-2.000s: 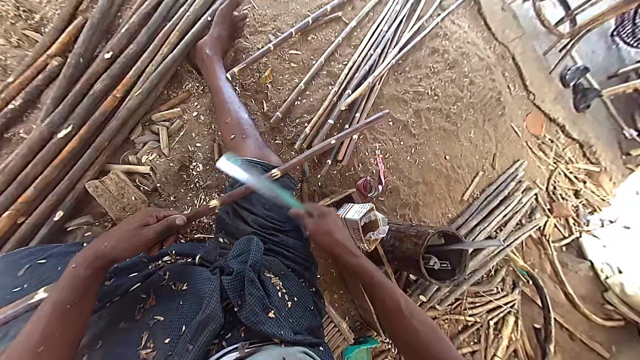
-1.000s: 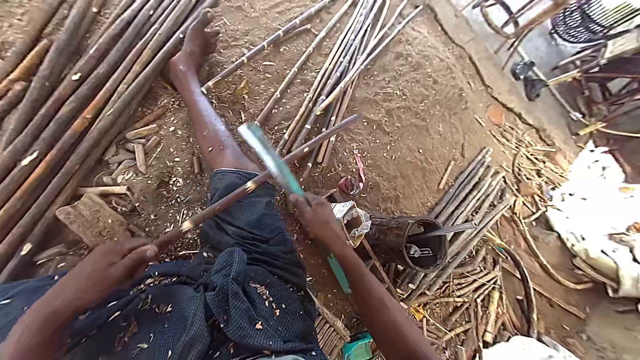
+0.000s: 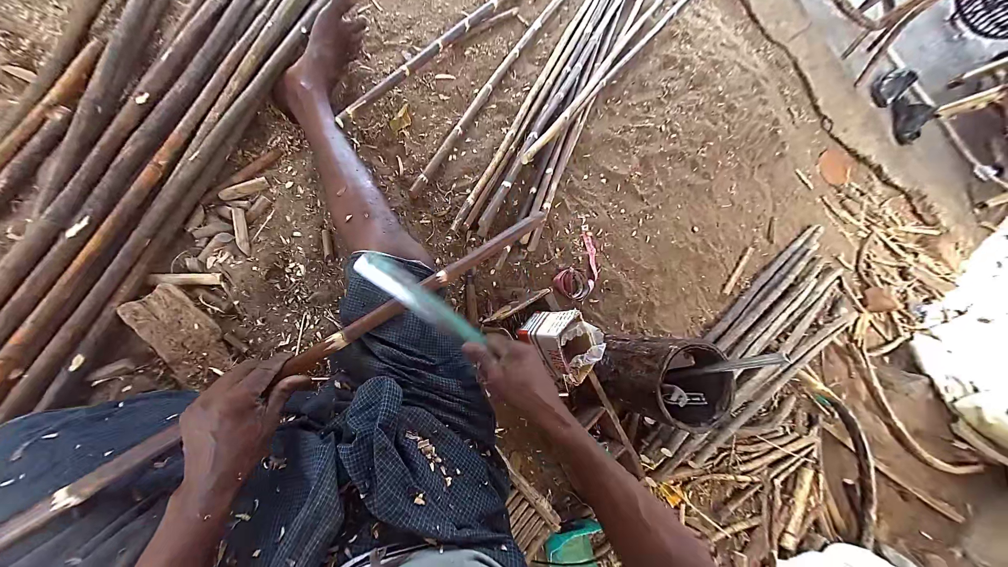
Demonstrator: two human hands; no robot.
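Note:
My left hand (image 3: 230, 421) grips a brown wooden stick (image 3: 390, 307) that runs slantwise across my lap, from the lower left edge up over my knee. Pale cut spots mark the stick's joints. Around the handle of a long blade (image 3: 409, 295), green near the hand and bright toward the tip, my right hand (image 3: 516, 374) is closed. The blade crosses over the stick just above my knee and is blurred. Dark checked cloth (image 3: 409, 441) covers my lap, with pale shavings scattered on it.
Long dark poles (image 3: 150, 173) lie at the left by my foot. Thinner sticks (image 3: 551, 118) lie ahead. A torn carton (image 3: 559, 339), a rusty metal cylinder (image 3: 654, 378) holding a flat metal tool, and bundled sticks (image 3: 772, 315) are at the right. A wood block (image 3: 175, 335) lies left.
The blade has changed its angle over the stick; its lower green end, seen below my right hand one second ago, no longer shows. Both hands keep their hold.

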